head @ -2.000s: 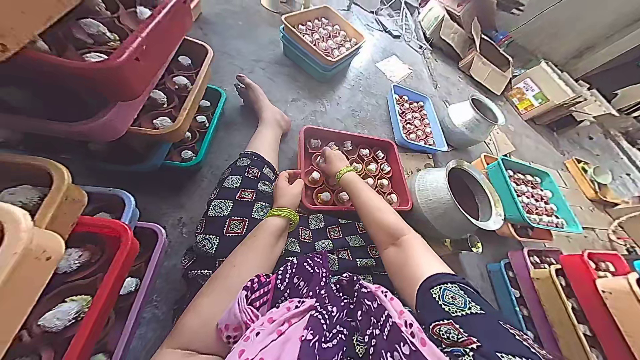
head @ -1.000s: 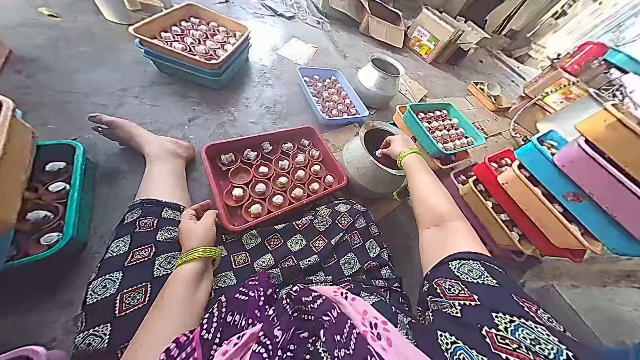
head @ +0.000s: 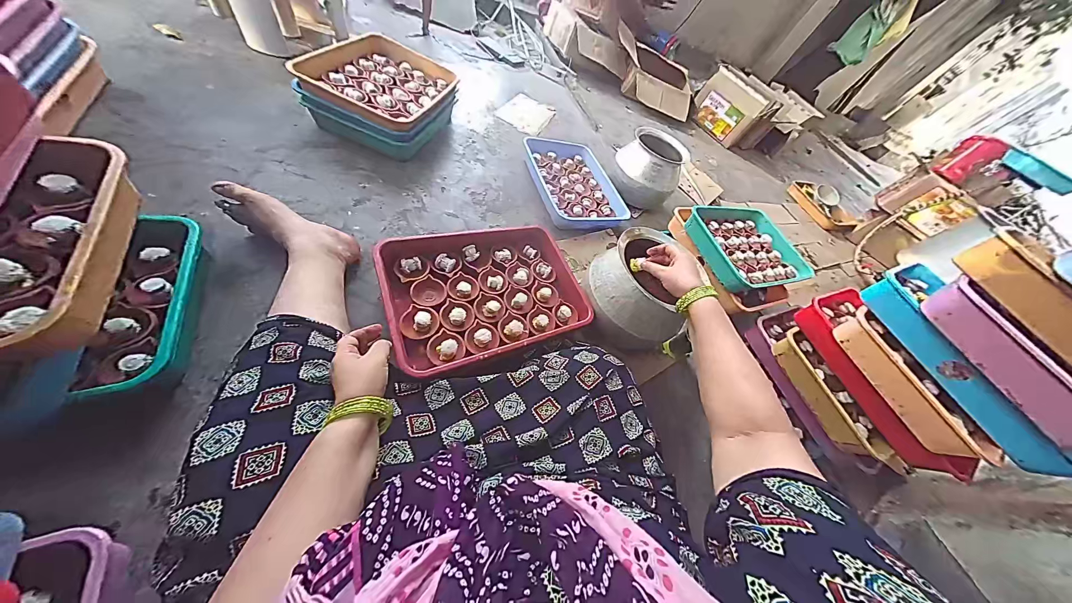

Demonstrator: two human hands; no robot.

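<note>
A dark red plastic tray point(head: 484, 356) lies on the floor in front of me, filled with small clay cups, most holding a whitish lump. One clay cup point(head: 428, 291) at its left has no lump. My left hand point(head: 361, 362) rests by the tray's left front corner, fingers curled; whether it holds something is unclear. Over the mouth of a round metal pot point(head: 624, 297), right of the tray, my right hand point(head: 666, 272) pinches a small yellowish piece point(head: 636, 265) between thumb and fingertips. The pot's contents are hidden.
More filled trays surround me: a blue tray point(head: 536, 180), a teal tray point(head: 693, 228), an orange tray point(head: 306, 74) on a stack, and tilted trays point(head: 888, 368) at right. A second metal pot point(head: 649, 180) stands behind. Stacked trays point(head: 126, 209) are close at left; cardboard boxes point(head: 657, 92) lie farther back.
My right hand was over the red tray two seconds ago, then reached into the pot. Now it is at the pot's mouth with a small piece showing. The view has swung around.
</note>
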